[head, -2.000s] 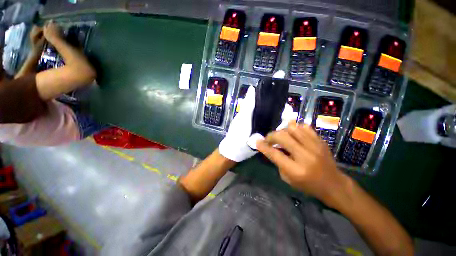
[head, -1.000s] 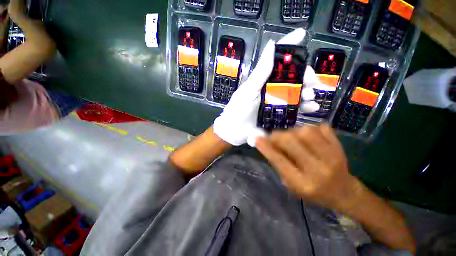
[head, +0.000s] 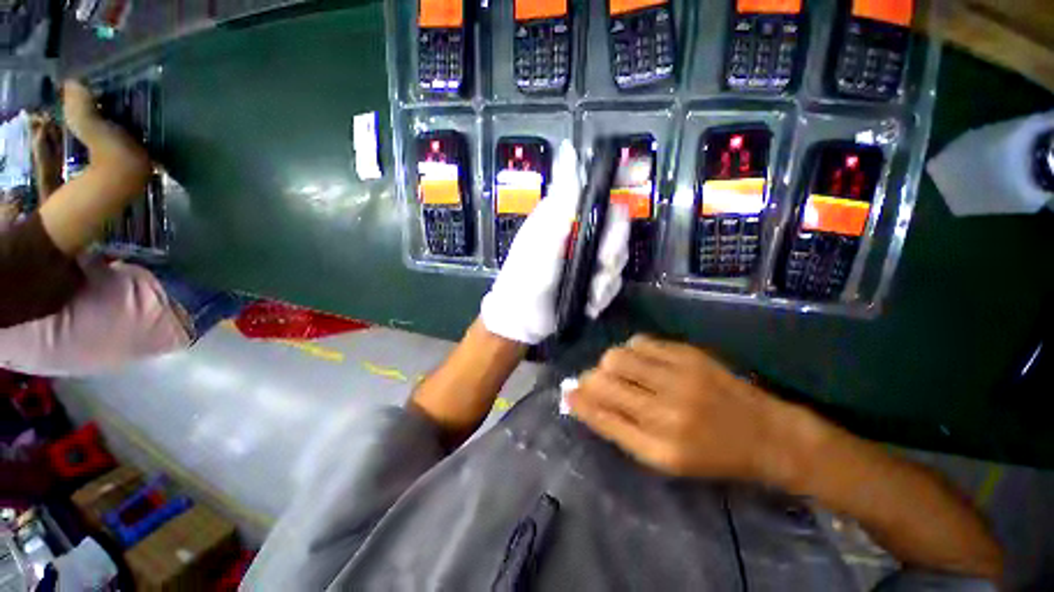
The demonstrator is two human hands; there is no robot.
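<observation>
My left hand (head: pixel 535 268), in a white glove, holds a black mobile phone (head: pixel 585 249) turned edge-on, blurred, over the near edge of the clear blister tray (head: pixel 485 113). My bare right hand (head: pixel 682 411) is below and right of it, off the phone, with a tiny white wad (head: pixel 568 397) pinched at its fingertips. The tray holds two rows of black keypad phones with orange labels. The phone in the near row's middle pocket (head: pixel 635 191) is partly hidden by the held phone and glove.
A white paper slip (head: pixel 366 146) lies on the green mat (head: pixel 266 150) left of the tray. A translucent whitish bottle (head: pixel 994 169) is at the right. Another worker's arm (head: pixel 98 185) is at the left. Cardboard boxes (head: pixel 179 550) are on the floor, lower left.
The phone went from back showing, to keypad side showing, to edge-on in my left glove. My right hand has moved down, away from the phone. The tray shifted in view.
</observation>
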